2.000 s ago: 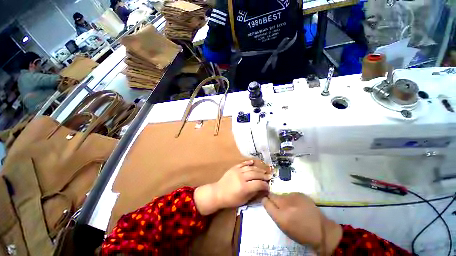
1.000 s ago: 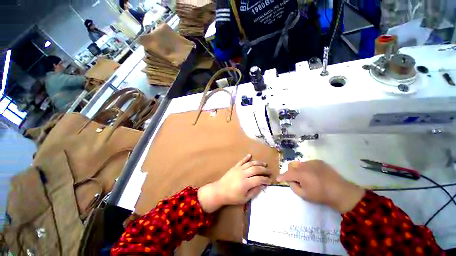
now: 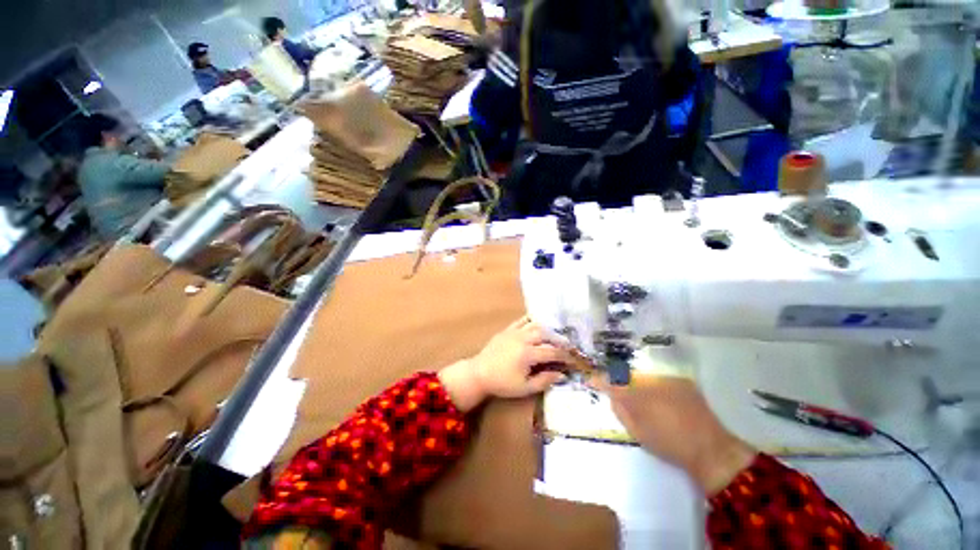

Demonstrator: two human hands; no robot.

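Note:
A tan bag body panel [image 3: 419, 322] lies flat on the white machine table, its right edge running to the presser foot [image 3: 617, 367] of the white sewing machine [image 3: 752, 290]. A thin brown handle loop [image 3: 460, 185] stands at its far edge, by a small silvery-white fitting [image 3: 449, 258]. My left hand [image 3: 516, 360] rests on the panel's edge, fingers bent beside the presser foot. My right hand [image 3: 672, 424] is blurred, its fingertips at the edge just in front of the foot. The needle and what the right fingers touch cannot be made out.
Red-and-black thread snips [image 3: 813, 413] lie on the machine bed at right. A thread cone [image 3: 802, 174] stands behind the machine. Heaped tan bags [image 3: 129, 344] lie left of a dark bench edge [image 3: 282, 349]. Stacked cut pieces [image 3: 355, 145] lie farther back. A person in a dark apron [image 3: 596, 118] stands opposite.
The panel's near part has shifted and now spreads farther right at the bottom. My left hand has moved up to the presser foot. The view has tilted since the earlier frames.

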